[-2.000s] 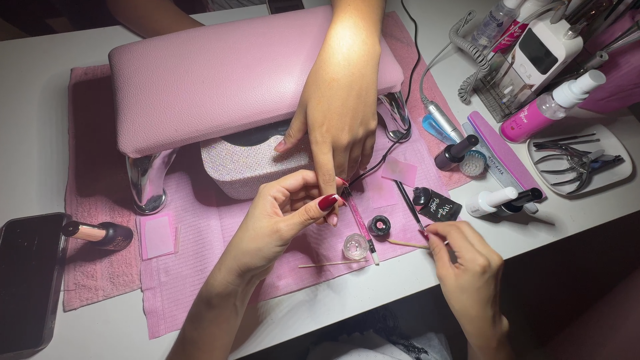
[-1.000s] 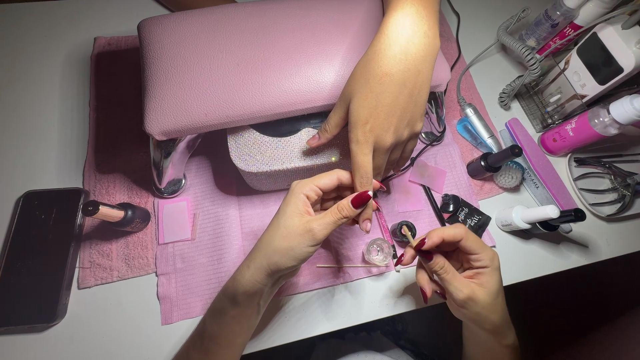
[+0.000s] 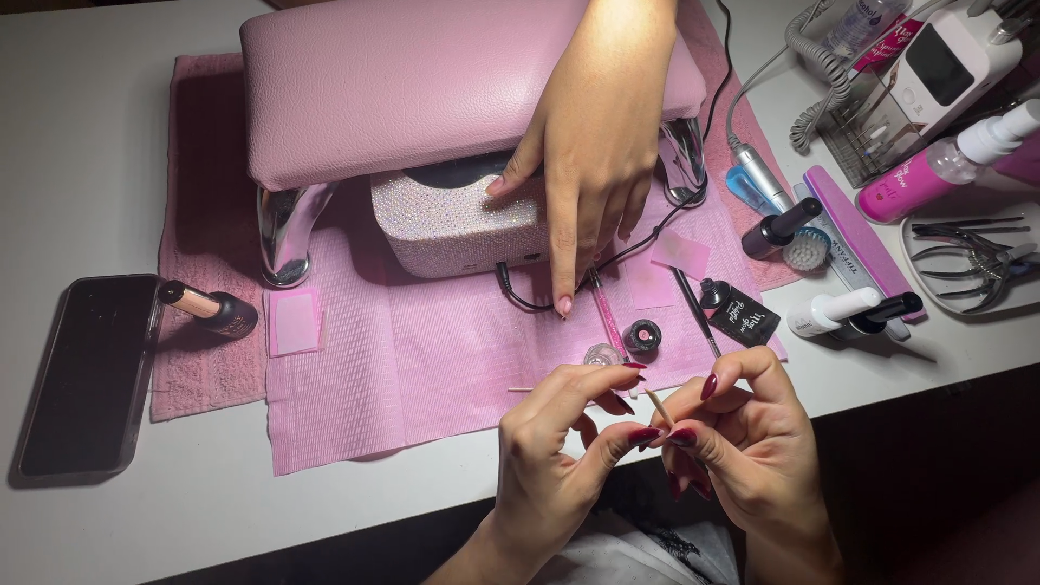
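Note:
A thin wooden stick (image 3: 660, 406) is pinched between the thumb and fingers of my right hand (image 3: 743, 443), its pointed end up. My left hand (image 3: 561, 447) is close beside it, thumb tip near the stick; whether it grips the stick I cannot tell. Beyond them another person's hand (image 3: 601, 138) reaches over a pink padded armrest (image 3: 455, 81), one finger pointing down, by a sparkly nail lamp (image 3: 463, 227). Near my fingertips are a small glass pot (image 3: 604, 355), a round black pot (image 3: 643, 335), a pink glittery brush handle (image 3: 607, 313) and a dark brush (image 3: 696, 309).
A phone (image 3: 89, 378) and a polish bottle (image 3: 213, 310) are at left. On the right are a black tube (image 3: 743, 317), more bottles (image 3: 833, 311), a nail file (image 3: 857, 236), a nail drill handpiece (image 3: 762, 175), a spray bottle (image 3: 918, 183) and a tray (image 3: 934, 292) of nippers.
My left hand has let go of the other person's finger and moved toward the table's front edge, beside my right hand. The dark brush, in my right hand two seconds ago, lies on the table.

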